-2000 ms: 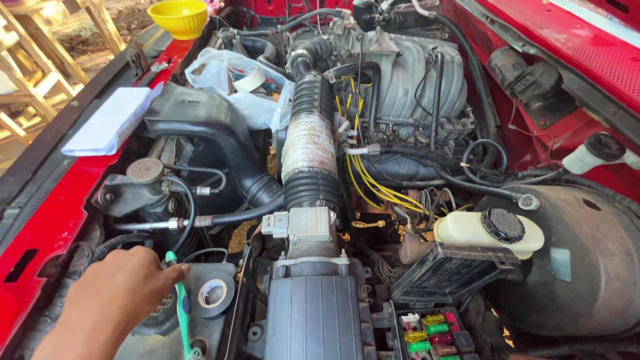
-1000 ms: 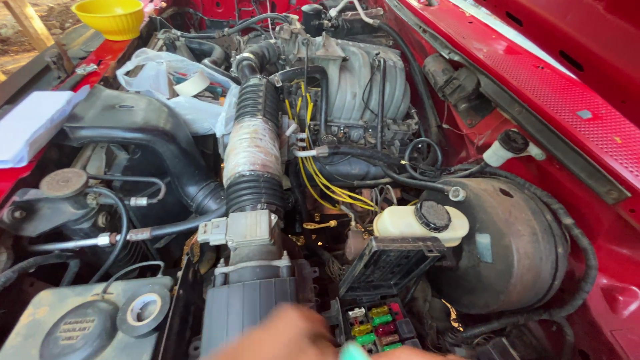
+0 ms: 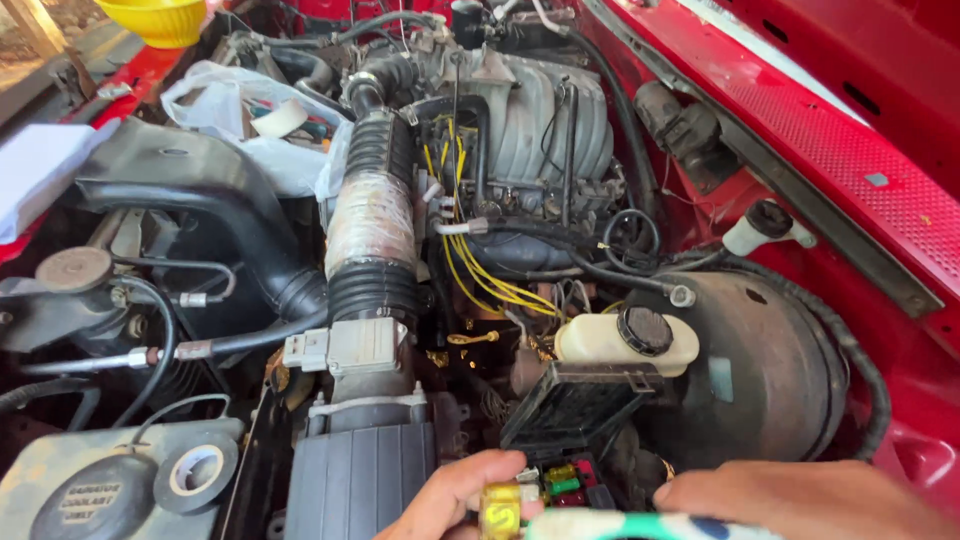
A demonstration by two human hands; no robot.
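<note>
My left hand [image 3: 461, 495] comes up from the bottom edge, its thumb and fingers closed on a yellow blade fuse [image 3: 501, 511]. Just right of the fuse, partly cut off by the frame, is a green-and-white handle [image 3: 645, 525]. My right hand [image 3: 810, 495], blurred, is over that handle and appears to grip it; its fingertips are hidden. Behind my hands stands the fuse box [image 3: 600, 495], with several coloured fuses [image 3: 564, 486] in it and its black cover [image 3: 574, 405] tilted up.
An air intake duct [image 3: 371, 225] runs up the middle. A tape roll [image 3: 196, 472] lies on the coolant reservoir [image 3: 45, 465]. Beyond are a plastic bag [image 3: 217, 86], a yellow bowl [image 3: 161, 19] and papers [image 3: 45, 169]. A brake booster [image 3: 757, 360] and reservoir [image 3: 589, 337] stand right.
A hand with a green tool was over the coolant reservoir at the left; it has moved right to the fuse box. Both hands now show, and a yellow fuse is in my left hand.
</note>
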